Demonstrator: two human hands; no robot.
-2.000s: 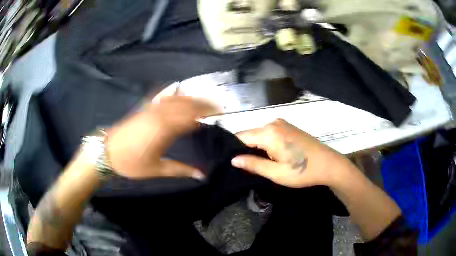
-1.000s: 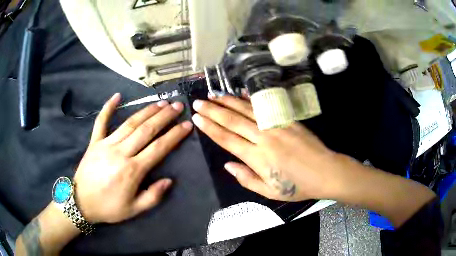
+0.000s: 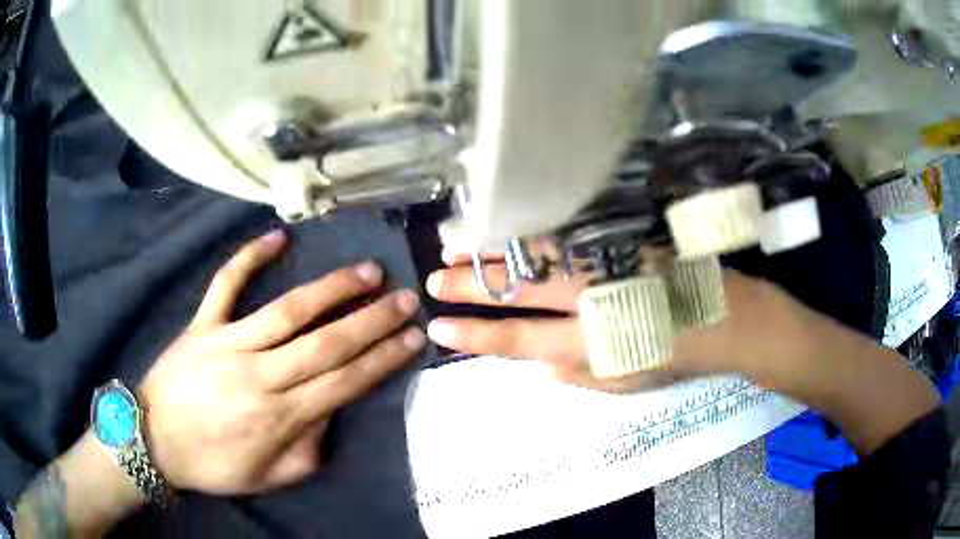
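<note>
The charcoal cloth panel [image 3: 363, 463] lies flat on the table under the cream sewing machine head [image 3: 211, 63]. My left hand [image 3: 284, 368] lies flat on it with fingers spread, its fingertips just in front of the head. My right hand [image 3: 526, 316] lies on the dark cloth beside the seam, partly hidden behind the cream ribbed knobs [image 3: 626, 326]. The fingertips of both hands nearly meet at the seam line. The needle and presser foot are hidden by the head.
The white table edge [image 3: 505, 463] with ruler marks curves in front. A dark bar [image 3: 26, 221] stands at the far left. A blue crate [image 3: 805, 453] is on the floor at right. Bright wire thread guides [image 3: 505, 268] hang over my right fingers.
The machine head appears closer and larger. The cloth's front edge has moved away from me along the seam, baring more of the ruler-marked table. Both hands remain flat beside the seam.
</note>
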